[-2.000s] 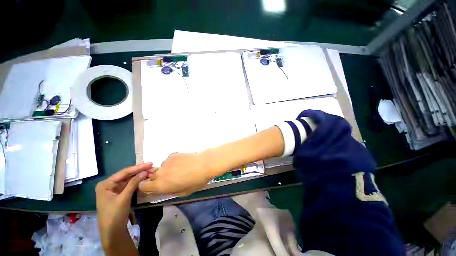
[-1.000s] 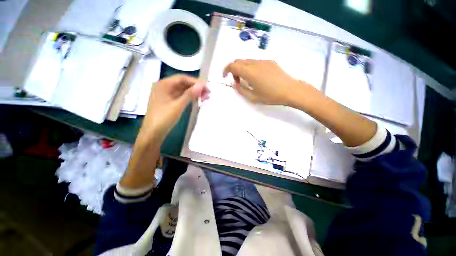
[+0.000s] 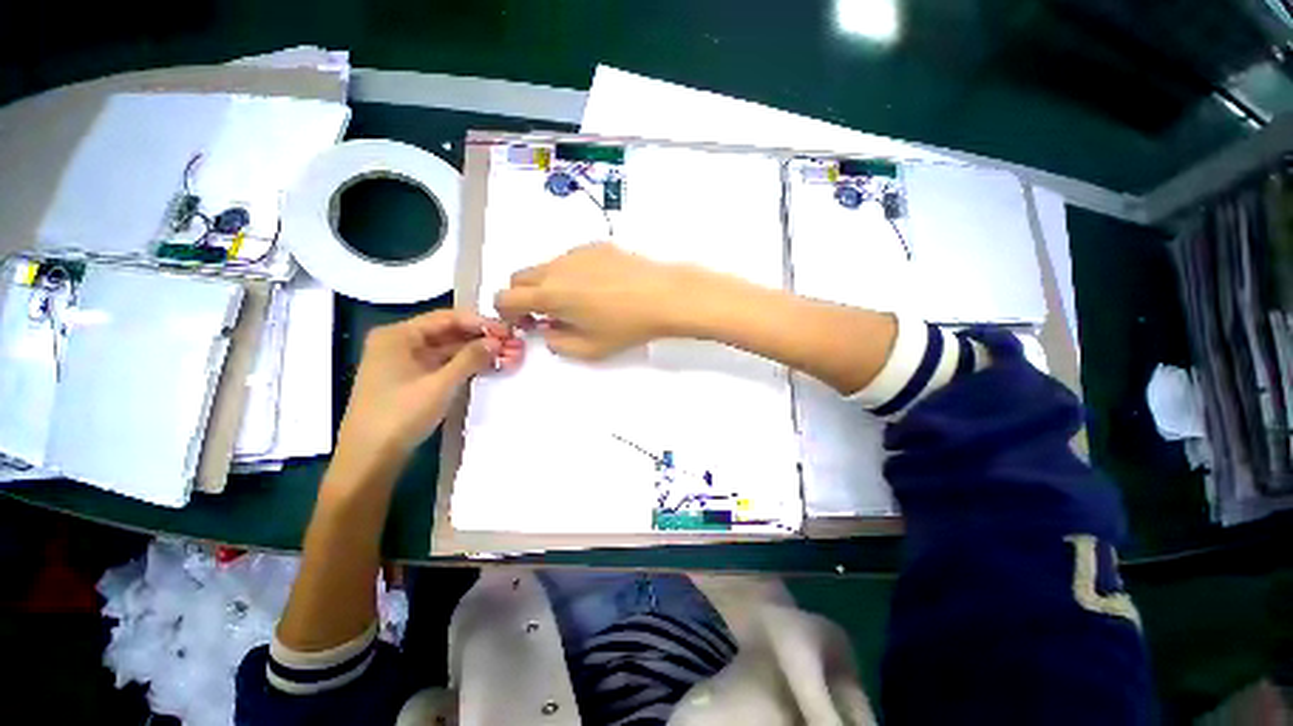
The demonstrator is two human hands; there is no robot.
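White panels [image 3: 624, 440] lie in a grid on a grey board [image 3: 451, 482] in front of me. A green circuit board [image 3: 692, 521] with thin wires shows at the near panel's front edge, and another [image 3: 589, 152] at the far panel's back edge. My left hand [image 3: 426, 372] is at the panels' left edge, thumb and fingertips pinched together. My right hand [image 3: 589, 301] is over the panels with bent fingers, its fingertips close to the left ones. Whether either hand pinches a thin strip is too small to tell.
A white tape roll [image 3: 315, 234] lies left of the board. More panels [image 3: 121, 383] are stacked at the left. Layered bundles [image 3: 1241, 326] stand at the right. A fluffy white heap [image 3: 185, 624] is below the bench edge at the left.
Since two seconds ago, both hands have moved from the near left corner up to the middle of the left edge. The view has swung and shifted back. The near circuit board now shows uncovered.
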